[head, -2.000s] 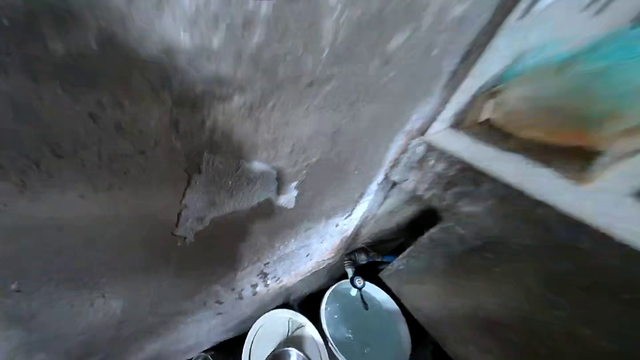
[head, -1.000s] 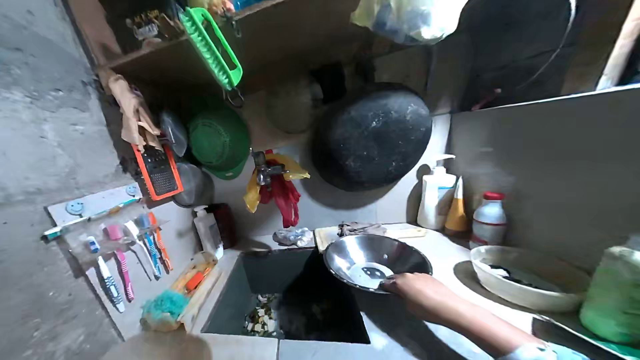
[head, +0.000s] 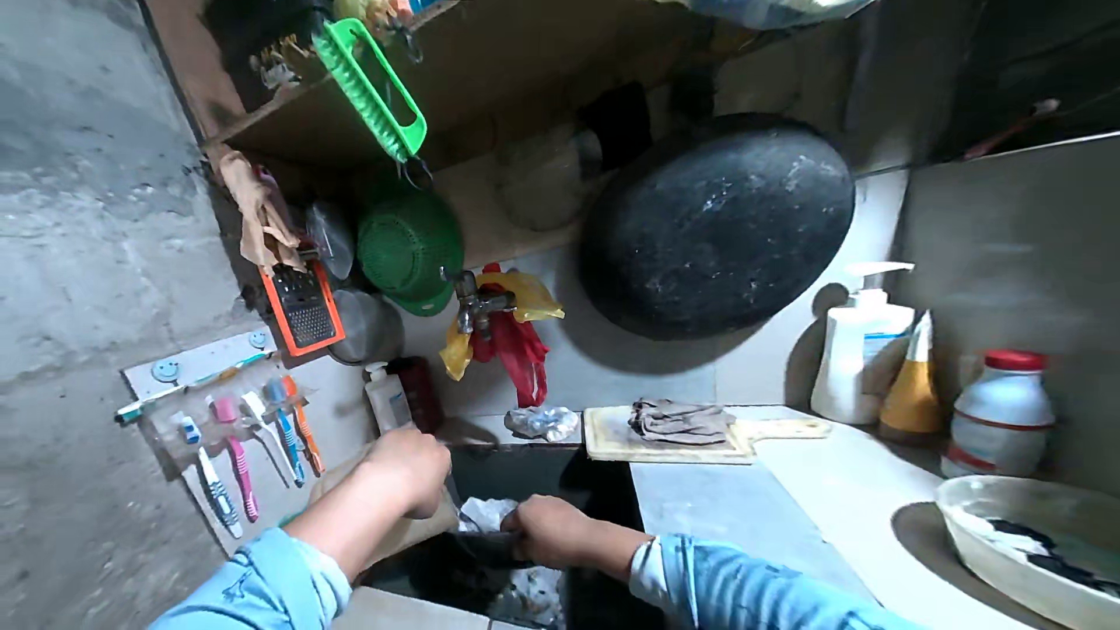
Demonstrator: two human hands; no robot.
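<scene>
My right hand [head: 553, 531] grips the rim of a dark vessel [head: 490, 549] low inside the dark sink [head: 604, 490]; whether it is the metal bowl seen earlier I cannot tell. A whitish crumpled thing [head: 484, 514] shows at the vessel, beside my fingers. My left hand [head: 409, 472] is over the sink's left edge, fingers curled downward; what it holds, if anything, is hidden. Pale scraps [head: 532, 593] lie lower in the sink. Above and behind the hands is a metal faucet [head: 479, 304] with red and yellow plastic bags hung on it.
A wooden cutting board [head: 669, 444] with a folded cloth [head: 681, 422] lies behind the sink. Pump bottle [head: 862, 350], red-capped bottle [head: 1000, 411] and pale basin [head: 1032, 542] stand right. Toothbrushes [head: 241, 477] hang left; a large black pan [head: 717, 227] and green colander [head: 407, 245] hang above.
The metal bowl is no longer on the counter's edge by the sink. My right hand has moved left and down into the sink, and my left hand has come into view. The view swung widely after the first frame.
</scene>
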